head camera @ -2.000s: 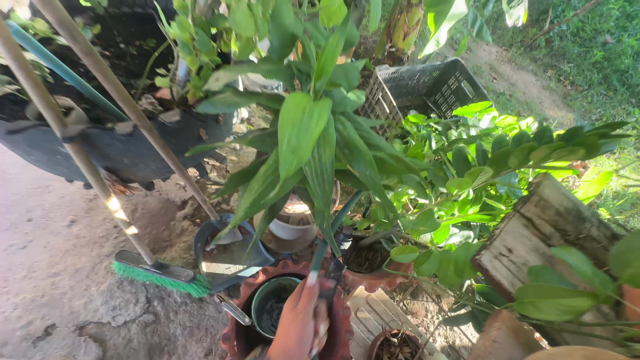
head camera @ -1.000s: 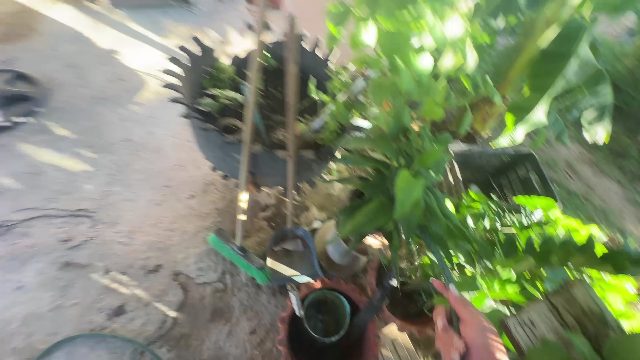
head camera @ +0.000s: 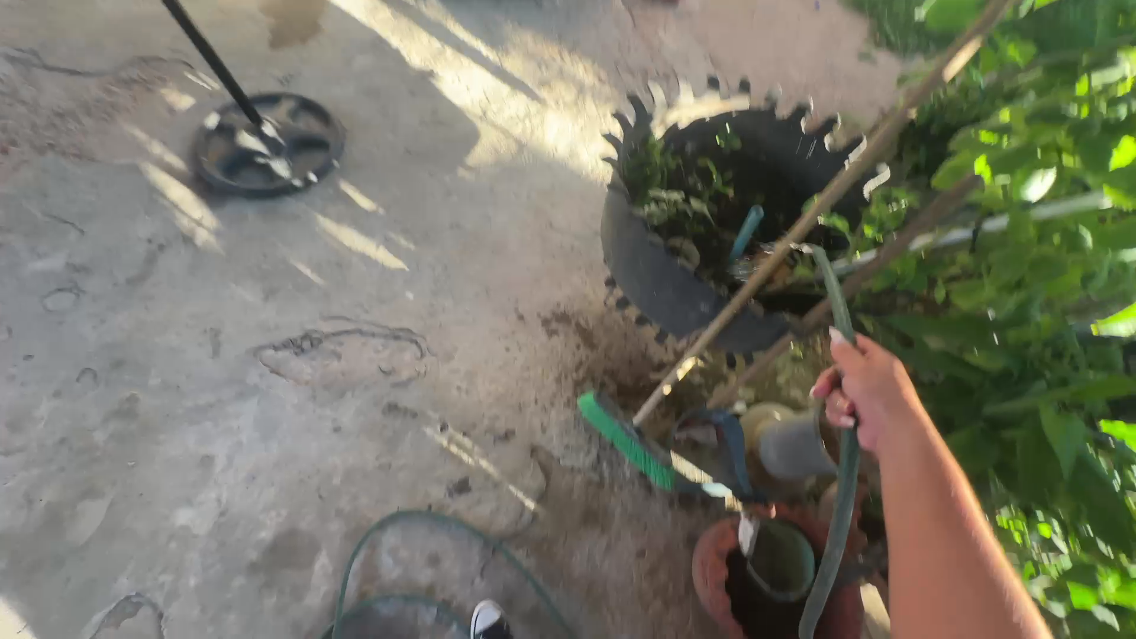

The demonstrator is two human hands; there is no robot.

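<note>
My right hand [head camera: 865, 390], at the right of the head view, is closed around a green garden hose [head camera: 839, 524]. The hose's upper end rises past the fingers toward the black tire planter [head camera: 661, 266], and water seems to come from it. Soil, small plants and a short blue-green piece [head camera: 747, 232] lie inside the planter. The lower part of the hose hangs beside a reddish scalloped pot [head camera: 714, 568] with a green pot [head camera: 781, 559] in it. My left hand is out of view.
A broom with green bristles [head camera: 626, 442] and a dustpan [head camera: 732, 448] stand left of my hand, their long handles slanting across the planter. Leafy plants [head camera: 1065, 390] fill the right side. A round black base with a pole [head camera: 266, 146] stands far left; hose loops [head camera: 426, 515] lie near a shoe [head camera: 490, 619].
The view has swung left, bringing the round black base and the hose loops into sight. My right hand, earlier low by the pots, is now raised near the tire planter with the hose.
</note>
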